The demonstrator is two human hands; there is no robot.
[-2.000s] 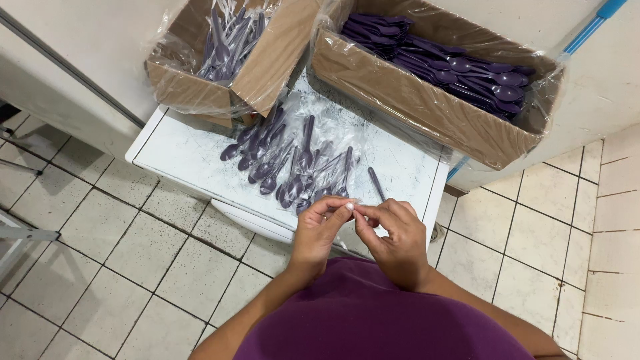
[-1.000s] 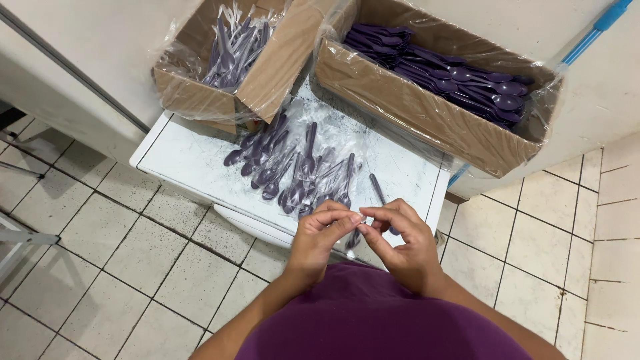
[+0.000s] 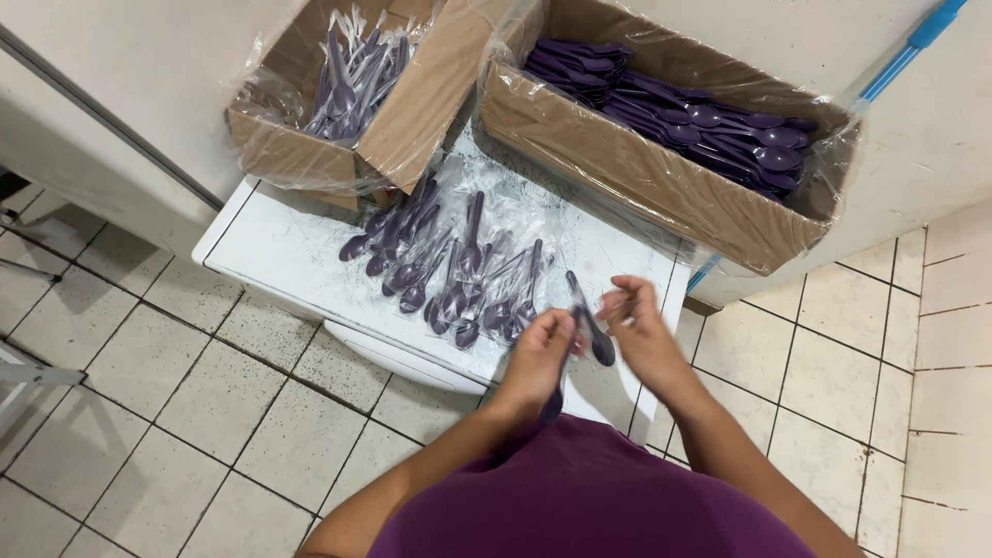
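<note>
My left hand [image 3: 540,358] is closed on a purple plastic spoon [image 3: 552,403], its bowl pointing down toward my shirt. My right hand [image 3: 642,329] is blurred, apart from the left, with its fingers partly curled; whether it holds anything is unclear. Between the hands, a loose purple spoon [image 3: 592,322] lies on the white top, bowl toward me. Left of them spreads a pile of purple spoons in clear plastic sleeves [image 3: 457,279]. An open cardboard box [image 3: 294,155] contains wrapped spoons, and a longer plastic-lined cardboard box [image 3: 620,178] contains unwrapped purple spoons.
The boxes stand at the back of a white appliance top [image 3: 271,232] with a scratched surface. A blue pole [image 3: 899,66] leans by the wall at the right. Metal legs [image 3: 39,374] stand on the tiled floor [image 3: 225,387] at the left.
My hands were together at the fingertips; now they are apart, the right one moved up and to the right. The spoon in my left hand shows more plainly.
</note>
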